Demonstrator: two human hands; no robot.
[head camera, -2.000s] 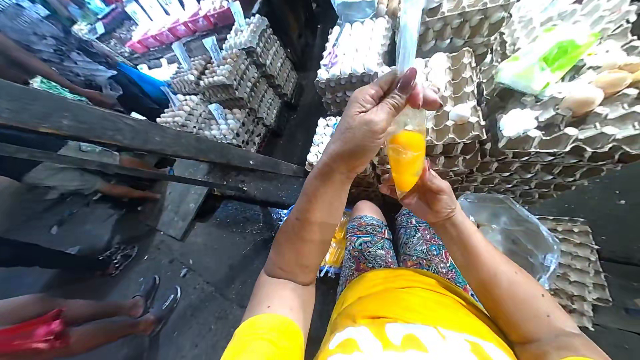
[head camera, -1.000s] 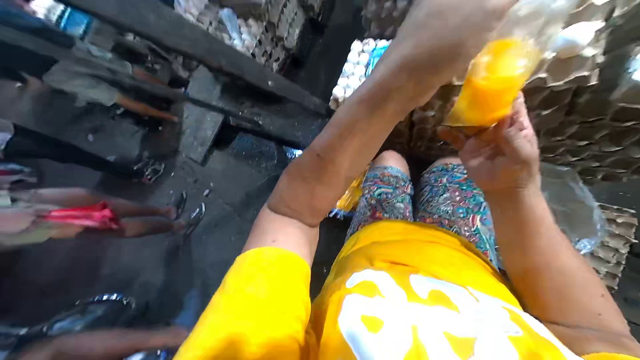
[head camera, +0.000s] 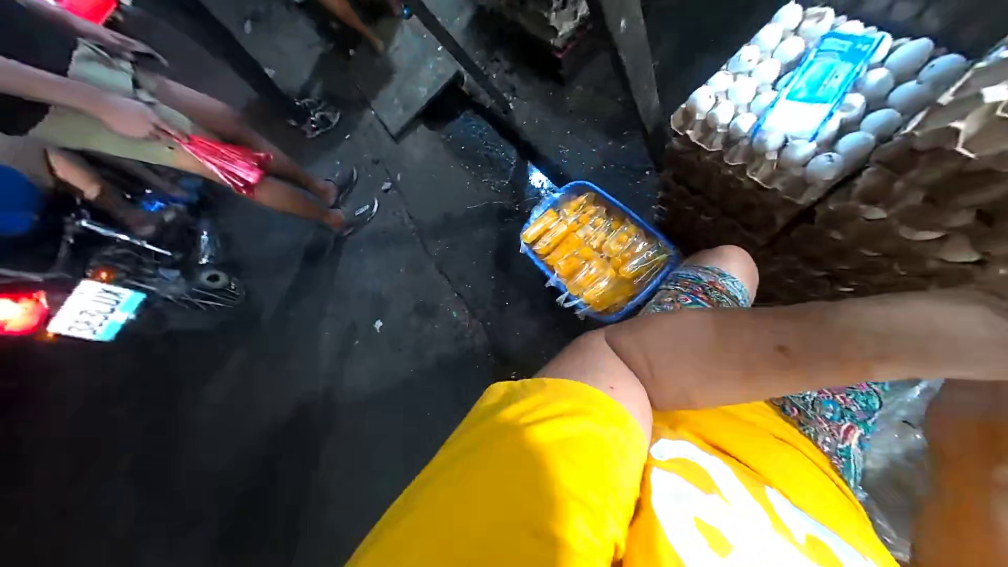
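Observation:
Both my forearms run off the right edge of the head view, so my left hand and my right hand are out of sight, and what they hold is hidden. Beside my knee, a blue plastic basin (head camera: 537, 262) stands on the ground, filled with several clear plastic bags of yellow-orange egg (head camera: 587, 250). White eggs (head camera: 787, 52) fill the top carton tray of a stack at the upper right, with a blue and white packet (head camera: 823, 83) lying on them. A clear plastic bag (head camera: 898, 465) is partly visible beside my lap.
Stacked egg cartons (head camera: 882, 236) rise at the right. A dark wooden post (head camera: 630, 63) stands left of them. At the left, a person holds a red plastic bag (head camera: 228, 161), near a parked motorcycle (head camera: 157, 260). Dark pavement (head camera: 354, 409) spreads between them and me.
The view has swung far to the left. My hands, earlier around a clear bag of yellow egg, have gone out of view at the right. The basin of filled bags now shows fully.

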